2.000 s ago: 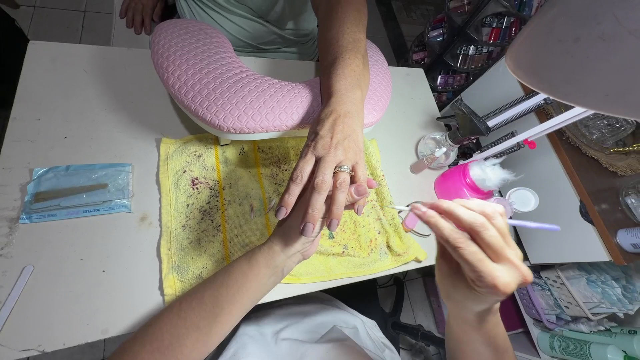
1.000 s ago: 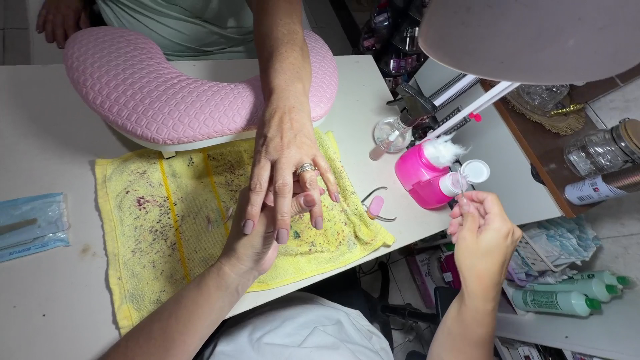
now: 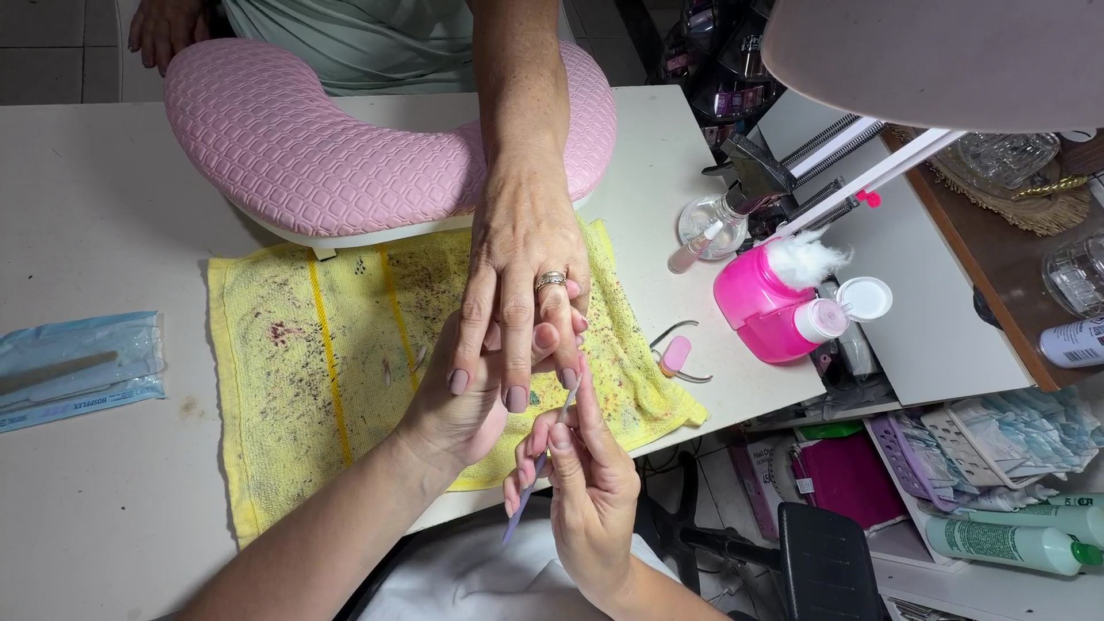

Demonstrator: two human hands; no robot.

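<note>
My left hand (image 3: 457,405) supports another person's hand (image 3: 526,250) from below, its fingers partly hidden under that palm. That hand lies palm down with dull mauve nails and a ring. Between the thumb and fingers of my right hand (image 3: 582,483) is a thin purple stick (image 3: 533,483), its upper end at a fingernail of the held hand. A yellow towel (image 3: 276,345) with dark specks lies under the hands. Behind them is a pink padded armrest (image 3: 345,172), with the other person's forearm over it. Cuticle nippers (image 3: 681,354) rest near the towel's right edge.
A pink dispenser (image 3: 750,302) holds cotton (image 3: 804,259) and has a flipped-up cap. Beside it stand a glass jar (image 3: 711,226) and a lamp arm (image 3: 862,185) below a wide shade (image 3: 931,65). A blue pouch (image 3: 82,371) lies at left. Bottles (image 3: 1009,542) fill a lower right shelf.
My right hand has moved from beside the pink dispenser back to the held hand, with the purple stick. My left hand still supports that hand. The view has shifted.
</note>
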